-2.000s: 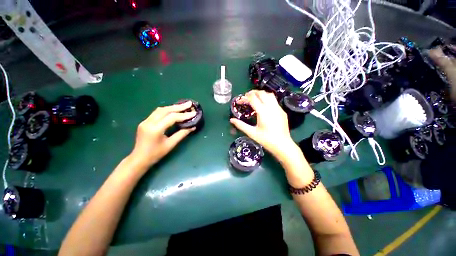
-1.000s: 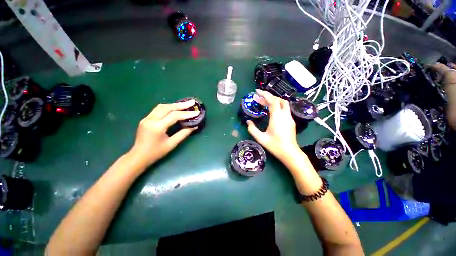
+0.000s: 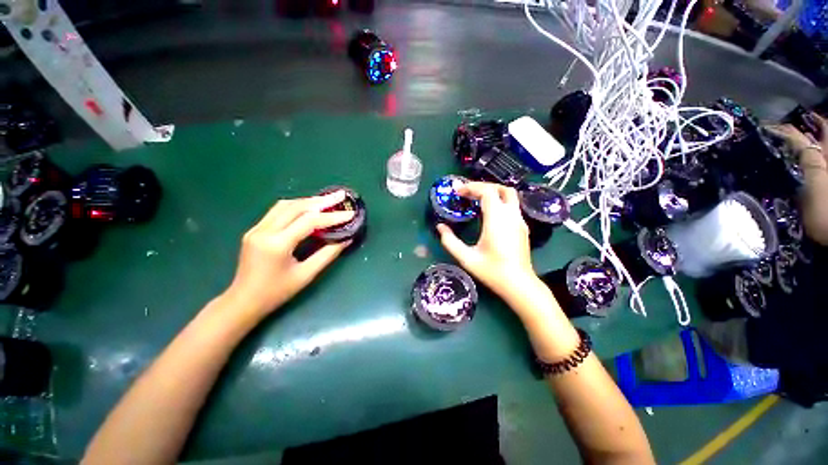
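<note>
My left hand [image 3: 289, 243] grips a black cylindrical unit [image 3: 356, 218] standing on the green bench; its top shows a dim red glow, partly under my fingers. My right hand [image 3: 495, 238] grips a second unit [image 3: 448, 196] whose top glows blue and white, thumb at its near side and fingers on its far right. An unlit unit [image 3: 445, 297] with a shiny dark top stands alone nearer me. A small clear pot [image 3: 403, 174] with a pale stick stands just beyond, between the two held units.
Black units [image 3: 113, 192] cluster at left. Ribbed units [image 3: 490, 153] lie beside a white-blue item [image 3: 536, 143]. Tangled white cables [image 3: 610, 127], more units and a white tub [image 3: 726, 232] are at right. A lit unit [image 3: 375, 60] lies on the conveyor. Another person's arm [image 3: 811, 173] shows at far right.
The lit unit on the conveyor has moved right. The unit in my right hand went from reddish to blue. The top of the unit in my left hand now looks red. My hands have barely moved.
</note>
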